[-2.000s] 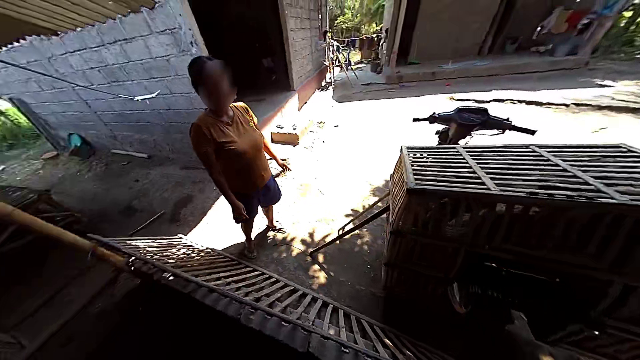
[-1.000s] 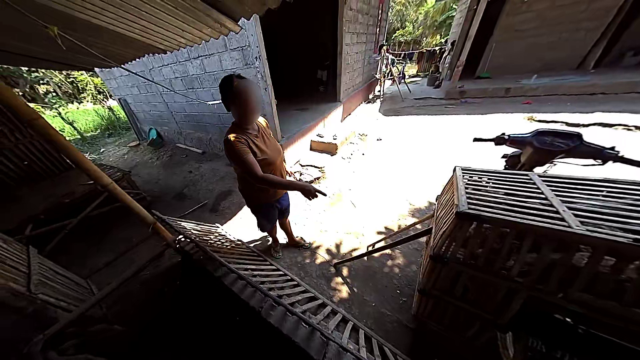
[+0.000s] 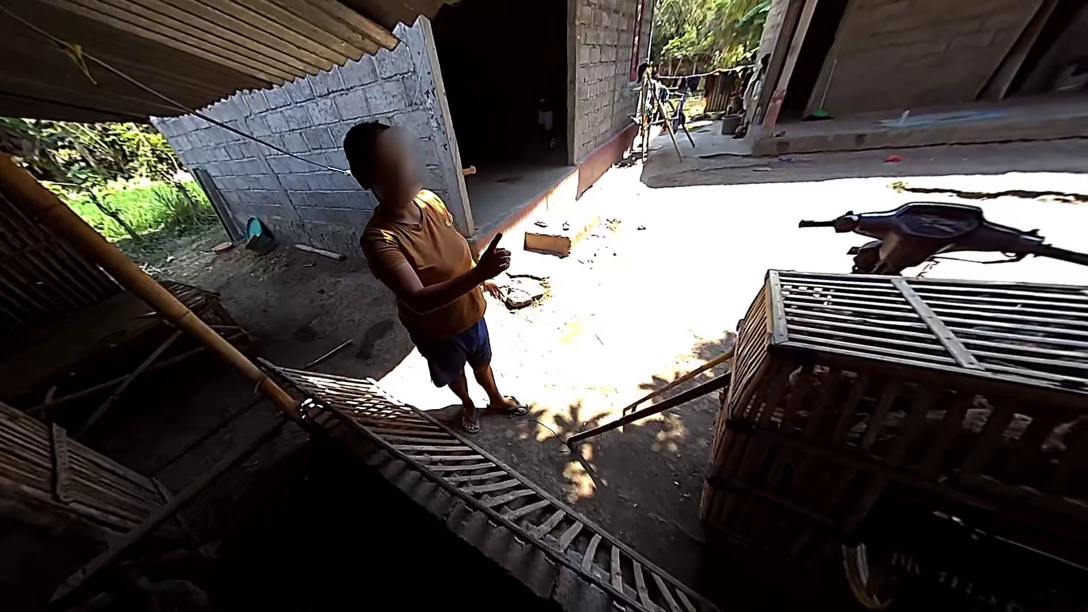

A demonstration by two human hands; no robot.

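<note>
Neither of my hands shows in the head view. A person in a brown T-shirt (image 3: 438, 272) and dark blue shorts stands beyond a slatted bamboo panel (image 3: 476, 463), one hand (image 3: 493, 257) raised with a finger pointing. That panel runs slantwise from the centre left to the bottom edge, with a dark corrugated edge along its near side. At the right is a large slatted bamboo cage (image 3: 867, 340), with something pale and indistinct behind its slats. Dark shadow fills the lower left and lower right.
A bamboo pole (image 3: 153, 293) slants across the left, below a corrugated roof (image 3: 195, 51). Handlebars of a motorcycle (image 3: 931, 225) rise behind the cage. A dark bar (image 3: 650, 410) leans from the cage to the ground. Farther back are a grey block wall (image 3: 314, 153) and a raised doorstep (image 3: 527, 191).
The person's arm has gone from low at the side to stretched forward, and the hand is now raised with a finger up. The view has swung to the left.
</note>
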